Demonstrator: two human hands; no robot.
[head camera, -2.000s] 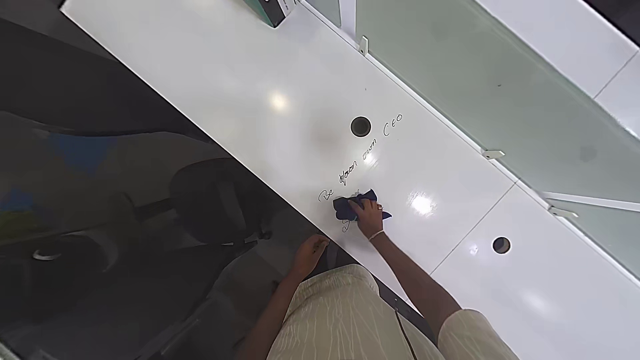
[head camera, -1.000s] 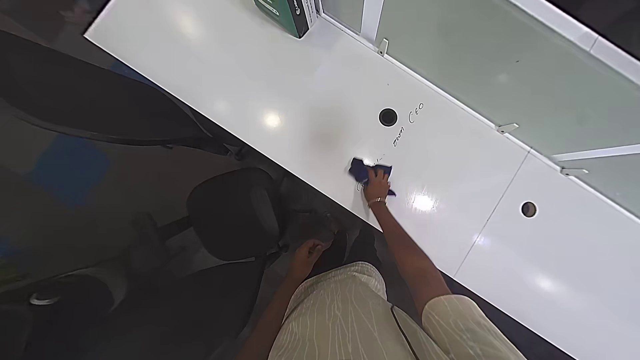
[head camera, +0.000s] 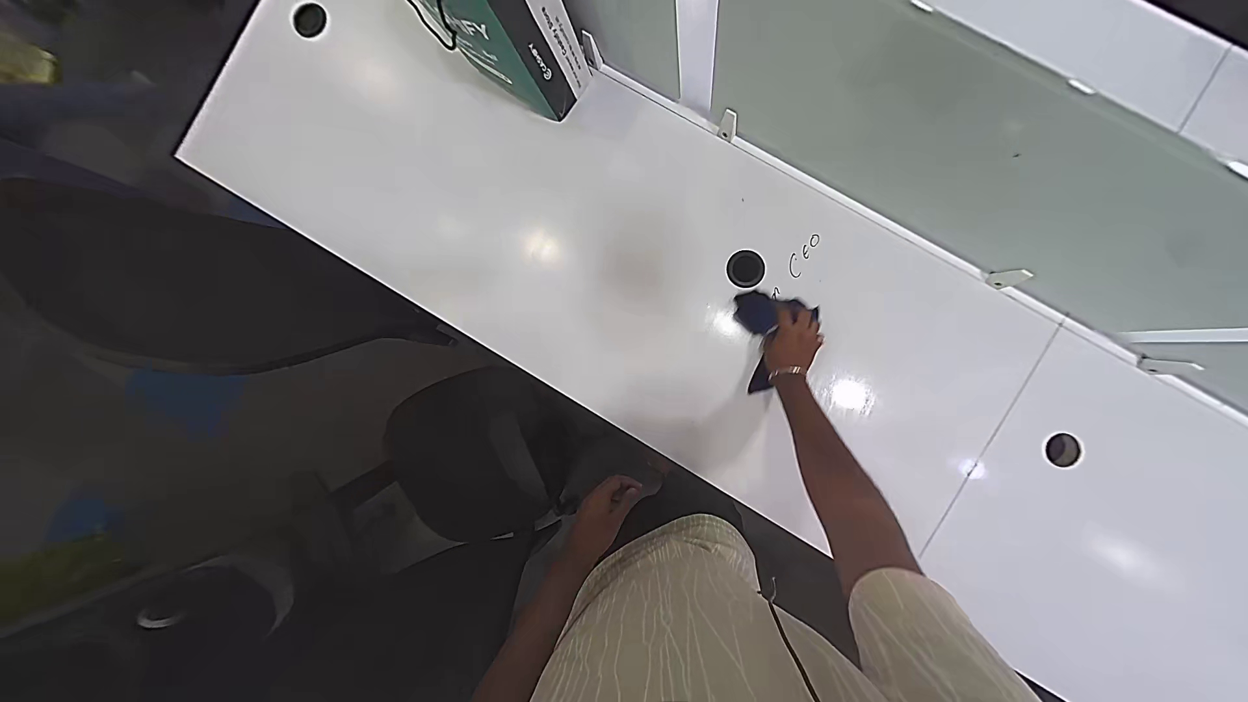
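Observation:
My right hand (head camera: 795, 343) presses a dark blue cloth (head camera: 757, 312) onto the white desk top (head camera: 546, 322). The cloth lies bunched under the fingers, just below a round black cable hole (head camera: 746, 268). Handwritten black marker writing (head camera: 804, 255) shows on the desk just beyond the cloth, whose edge meets its lower end. My left hand (head camera: 614, 495) hangs by the near edge of the desk, fingers loosely curled, off the desk top; whether anything is in it is not plain.
A green and black box or bag (head camera: 526, 58) stands at the back edge. A frosted glass divider (head camera: 877, 146) on brackets runs along the back. A second cable hole (head camera: 1064, 449) lies to the right. A black chair (head camera: 468, 453) stands near the front edge.
My right hand has moved the cloth up along the line of writing toward the cable hole. Words visible two seconds ago no longer show; only the end of the line does. The view has shifted.

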